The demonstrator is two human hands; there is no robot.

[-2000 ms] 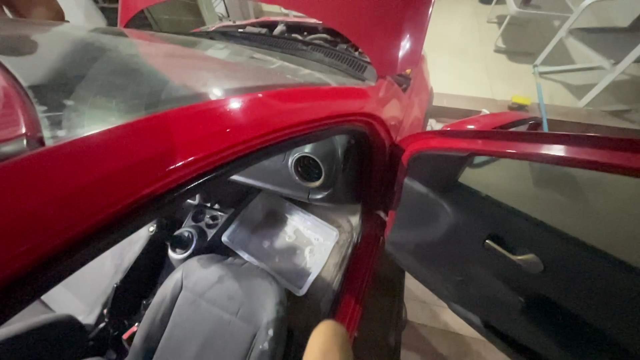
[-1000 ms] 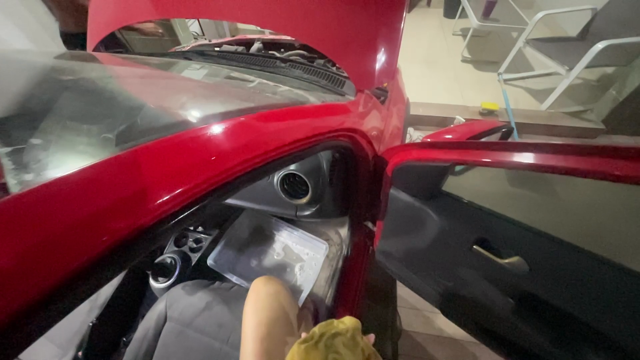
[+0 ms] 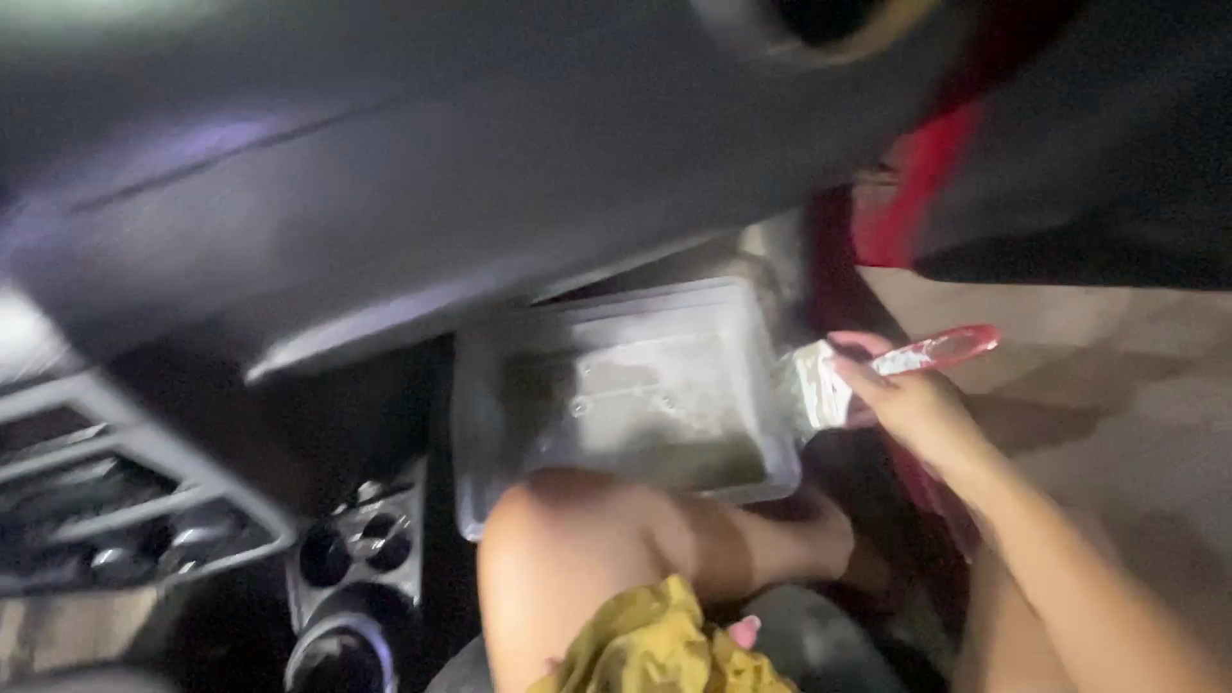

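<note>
My right hand (image 3: pixel 890 390) grips a wide flat brush (image 3: pixel 818 387) near its metal ferrule, and the red handle points to the right. The bristles are at the right rim of a translucent plastic tub (image 3: pixel 784 423), blurred against it. Shallow liquid with suds lies in the tub, which is in the passenger footwell below the dashboard. My left hand cannot be made out; a small pink tip beside the yellow patterned fabric (image 3: pixel 664 640) is too blurred to identify.
The dark dashboard (image 3: pixel 481 183) spans the top. My bare knee (image 3: pixel 549 529) and lower leg border the tub's near side. The centre console with cup holders (image 3: pixel 356 553) is at lower left. At right are the red door frame (image 3: pixel 929 183) and tiled floor (image 3: pixel 1088 385).
The view has moved from outside the open car door to inside, over the footwell. The brush in my right hand now shows. My leg is now beside the tub.
</note>
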